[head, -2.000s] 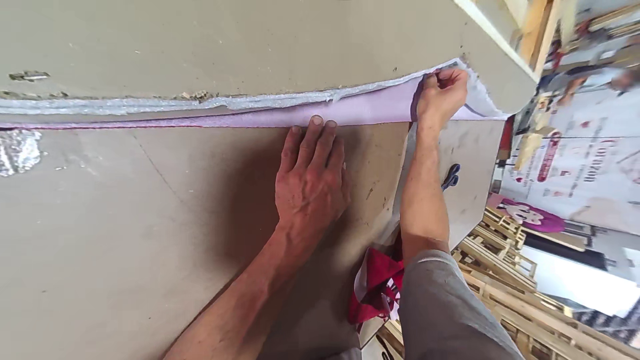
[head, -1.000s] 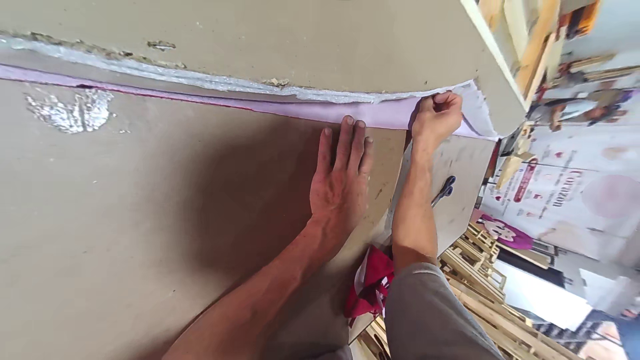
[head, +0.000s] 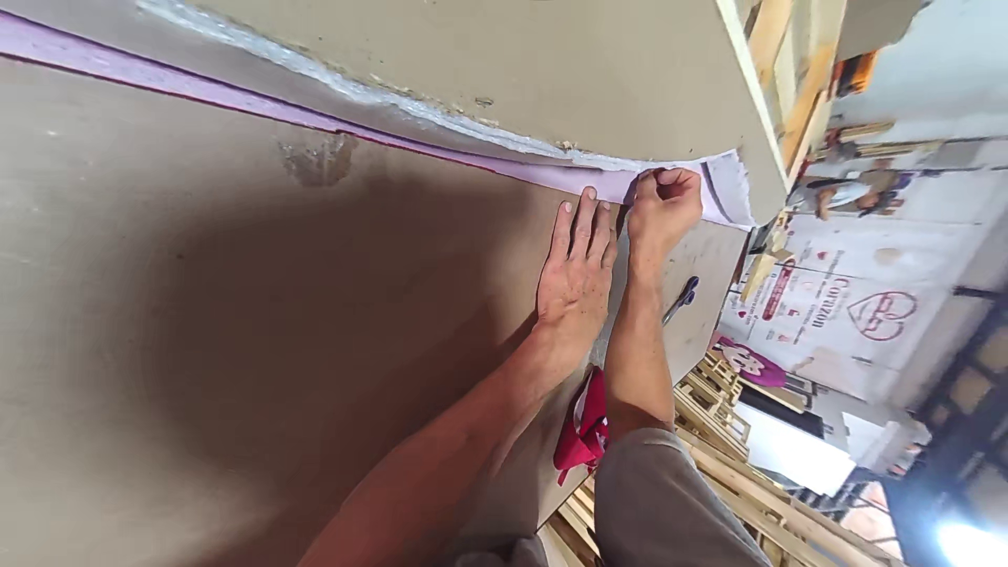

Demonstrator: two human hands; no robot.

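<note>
My left hand [head: 576, 291] lies palm down on a brown sheet [head: 331, 315], fingers extended and slightly apart, fingertips at the edge of a lilac strip, probably fabric [head: 551, 174]. Just right of it, my right hand [head: 665, 209] pinches the strip's upper edge between thumb and curled fingers. The strip runs from the upper left to a ragged pale end past my right hand. Above it, a rough whitish edge [head: 346, 90] borders a second brown panel [head: 567, 71]. Dark-handled scissors [head: 681, 299] rest on the surface right of my right forearm. The material beneath my fingertips is partly hidden.
Red and white cloth [head: 584, 429] lies beside my right forearm. Wooden frames [head: 713, 394] and long battens [head: 776, 504] are at the lower right. Timber pieces [head: 807, 94] stand at the upper right. A person [head: 846, 195] is in the background, near a printed white banner [head: 835, 295].
My two hands are closer together than two seconds ago; the left one still lies flat and the right one still pinches the strip. The view has shifted, showing more of the room at right.
</note>
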